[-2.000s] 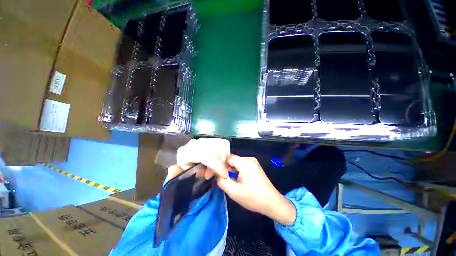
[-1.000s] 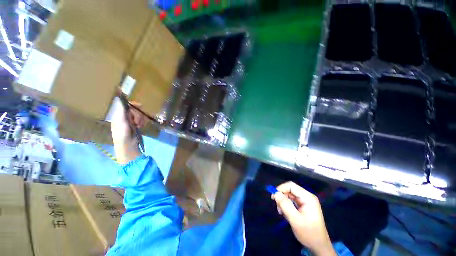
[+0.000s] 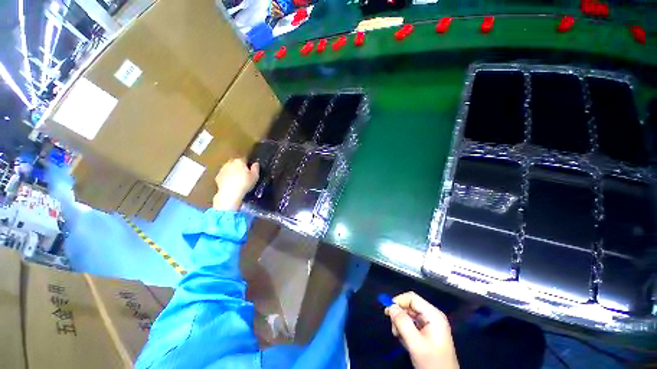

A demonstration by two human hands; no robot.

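My left hand (image 3: 236,183) is at the near left pocket of the left blister tray (image 3: 311,146). Its fingertips lie at a dark display screen (image 3: 265,175) in that pocket; whether they still grip it cannot be told. My right hand (image 3: 421,326) is low at the bench's front edge, thumb and fingers pinched on a small blue tool (image 3: 386,300) whose tip sticks out. The right blister tray (image 3: 445,209) holds several glossy black screens in its pockets.
Brown cartons (image 3: 155,94) stand close left of the left tray. The green bench (image 3: 392,173) shows between the trays. Small red parts (image 3: 443,25) line the far side. More cartons (image 3: 72,317) lie low at the left, and a dark box-like opening with brown flaps (image 3: 277,277) is below the left tray.
My left hand has carried the screen from over the lap, past the cartons, to the left tray. My right hand has moved away from the screen and keeps the blue tool. The view has shifted left.
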